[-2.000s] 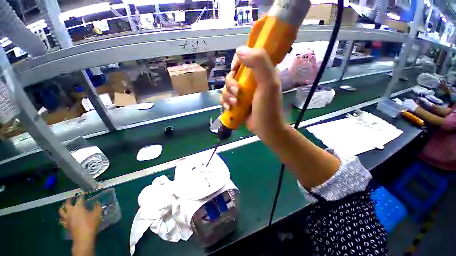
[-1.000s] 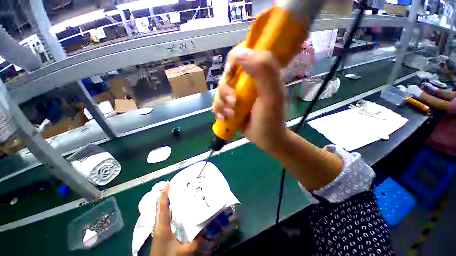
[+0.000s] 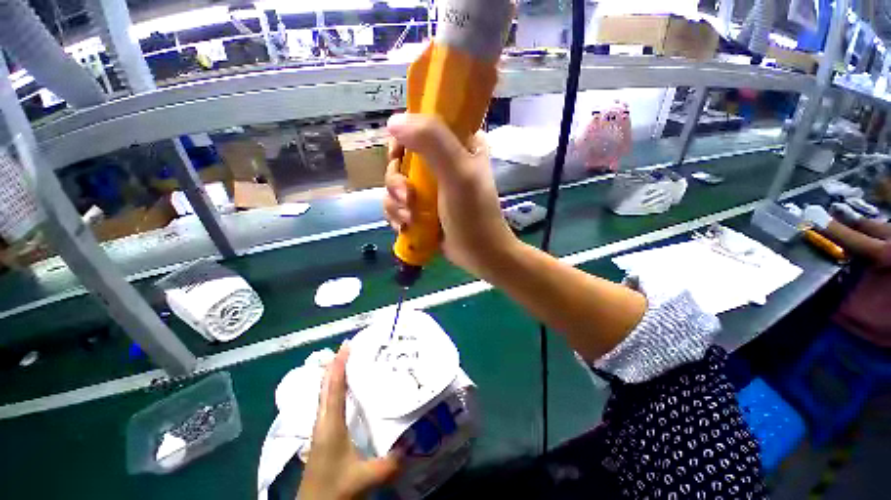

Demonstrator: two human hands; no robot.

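My right hand [image 3: 454, 195] is closed around the orange electric screwdriver [image 3: 430, 166], which stands almost upright. Its thin dark bit reaches down to the white base plate [image 3: 415, 381] on top of the appliance housing [image 3: 454, 439]. Whether the tip touches a screw is too small to tell. My left hand [image 3: 337, 444] lies against the left and near side of the housing, thumb and fingers spread around it. A blue part shows in the housing's open side. A crumpled white cloth [image 3: 293, 405] lies at the left of the housing, partly behind my left hand.
A clear screw bin [image 3: 186, 425] is at left. The green belt [image 3: 410, 303] carries a ribbed white unit [image 3: 220, 303], a white disc [image 3: 338, 291] and another housing [image 3: 647, 192]. A white sheet [image 3: 708, 269] with parts lies right. A black cable hangs by my right arm. Another person's arm [image 3: 865, 239] is far right.
My left hand has gone from the screw bin to the housing. My right hand and the screwdriver have shifted left, and the tool is more upright. The belt items appear further right.
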